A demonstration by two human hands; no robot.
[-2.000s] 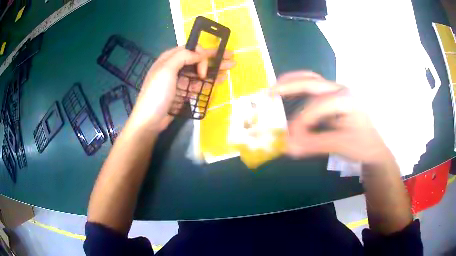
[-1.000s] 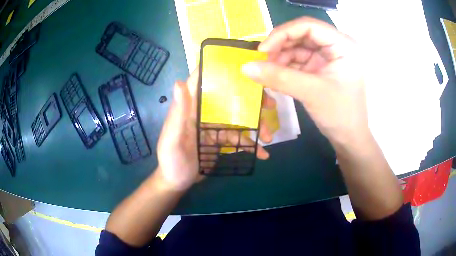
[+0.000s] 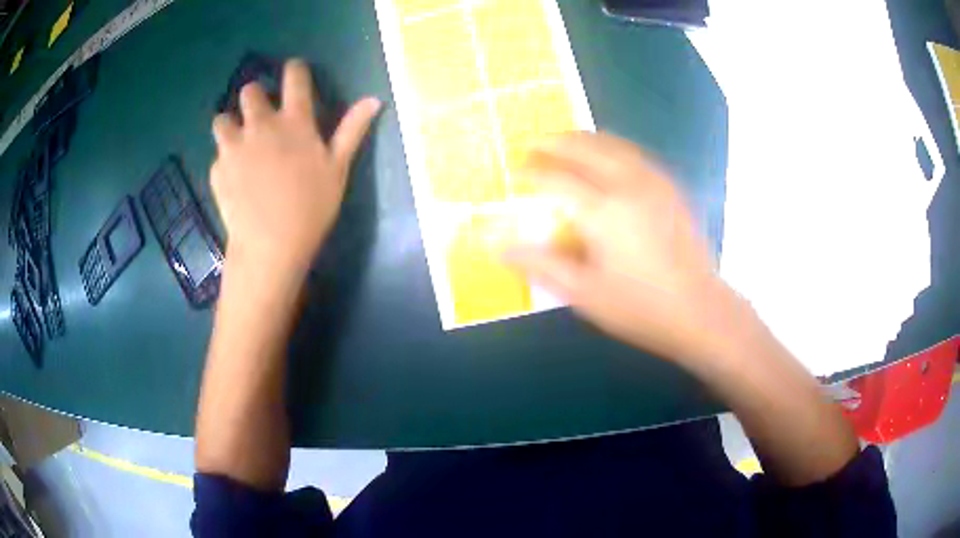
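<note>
My bare left hand (image 3: 276,173) lies palm down, fingers spread, over a black phone housing (image 3: 251,79) on the bench; the hand hides most of it, and I cannot tell if it grips it. My right hand (image 3: 621,236) is blurred over the lower right of the adhesive sticker sheet (image 3: 479,116), a white strip with yellow rectangles in two columns. Its fingertips are near a lower rectangle; whether they hold a piece is unclear.
More black housings (image 3: 181,236) lie at the left, several bunched at the far left edge. A white liner pile (image 3: 826,179) covers the right. A dark flat object (image 3: 658,11) is at the top. A red stool (image 3: 900,399) stands at lower right.
The housing with the yellow film has left my hands and is not clearly seen. My left hand moved up and left onto the housings; my right moved down over the sheet.
</note>
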